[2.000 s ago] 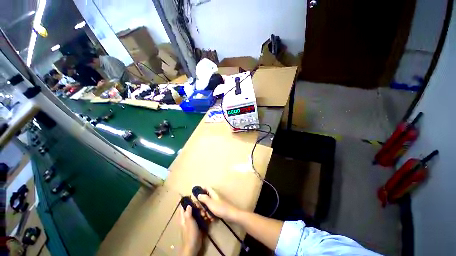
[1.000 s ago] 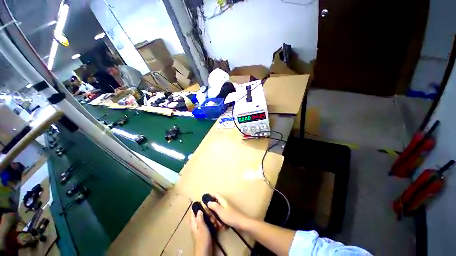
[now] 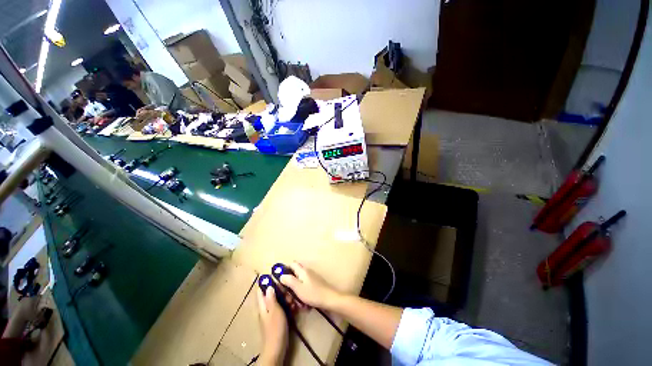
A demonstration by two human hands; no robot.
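Two black corded units lie side by side above the tan cardboard. My left hand (image 3: 272, 319) holds the left unit (image 3: 267, 282), and my right hand (image 3: 306, 286) holds the right unit (image 3: 279, 270). A small bright spot shows on the round end of each. Black cables run from the units down towards the table's near edge. The fingers between the units are partly hidden. The white bench power supply (image 3: 343, 143) stands further back with lit green and red digits. Its test lead (image 3: 360, 227) loops over the table edge.
Cardboard sheet (image 3: 307, 221) covers the table. The green conveyor (image 3: 136, 286) on the left carries spaced black units. A slanted white rail (image 3: 179, 227) runs beside the table. A blue bin (image 3: 286, 137) stands near the supply. People sit at the far left; fire extinguishers (image 3: 568, 204) stand right.
Small bright spots now show on the ends of both units, which were dark before. The supply's digits read differently. The view has shifted slightly; both hands still hold the units.
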